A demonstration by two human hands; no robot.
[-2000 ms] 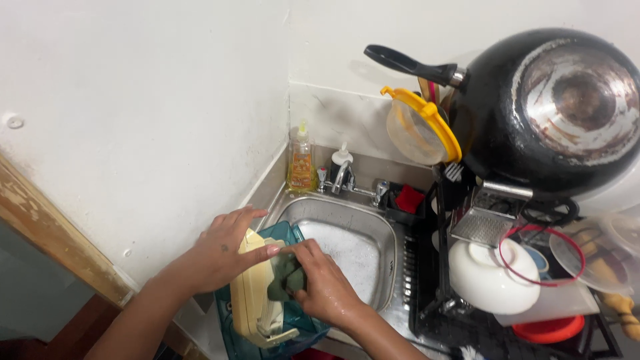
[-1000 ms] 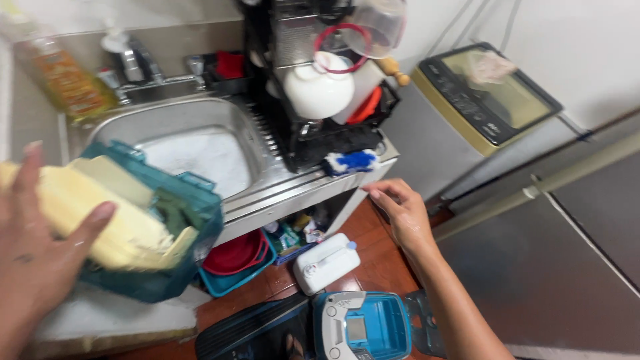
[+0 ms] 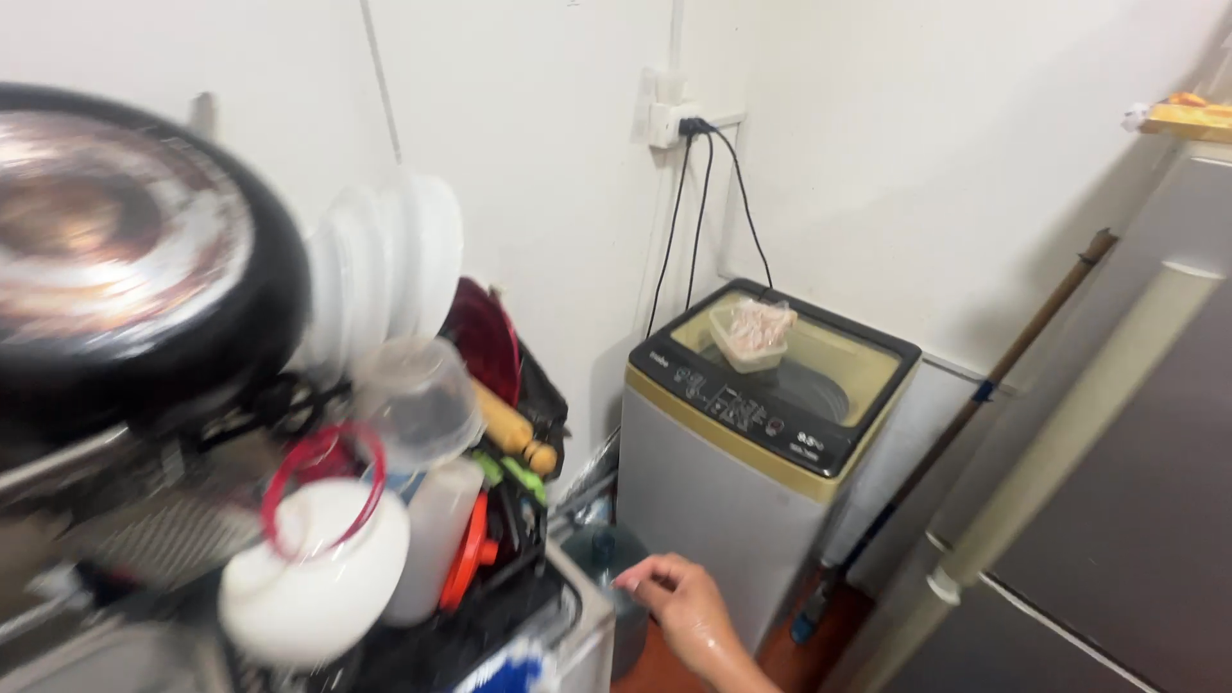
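Note:
My right hand (image 3: 685, 606) is wet and reaches in at the lower middle with its fingers loosely curled; nothing shows in it. It hovers in front of a top-loading washing machine (image 3: 722, 481), near a large bluish bottle (image 3: 606, 558) on the floor. On the machine's lid lies a plastic container (image 3: 753, 337) with something pale in a clear bag. To the hand's left stands the black dish rack (image 3: 525, 529), holding a white bowl (image 3: 318, 577), a red ring (image 3: 272, 500), an orange-red lid (image 3: 469, 553) and a rolling pin (image 3: 502, 420). My left hand is outside the view.
A large black pan (image 3: 279, 289) rests upside down at the left, before upright white plates (image 3: 438, 250). Black cords (image 3: 695, 221) run from a wall socket (image 3: 664, 125). A wooden pole (image 3: 1030, 346) leans beside the grey refrigerator (image 3: 1107, 462). A blue and white brush (image 3: 505, 674) lies at the counter's edge.
The view has swung far right, from the sink to the washing machine. My right hand, earlier at a green cloth by the teal container, is away from it. My left hand has left the view.

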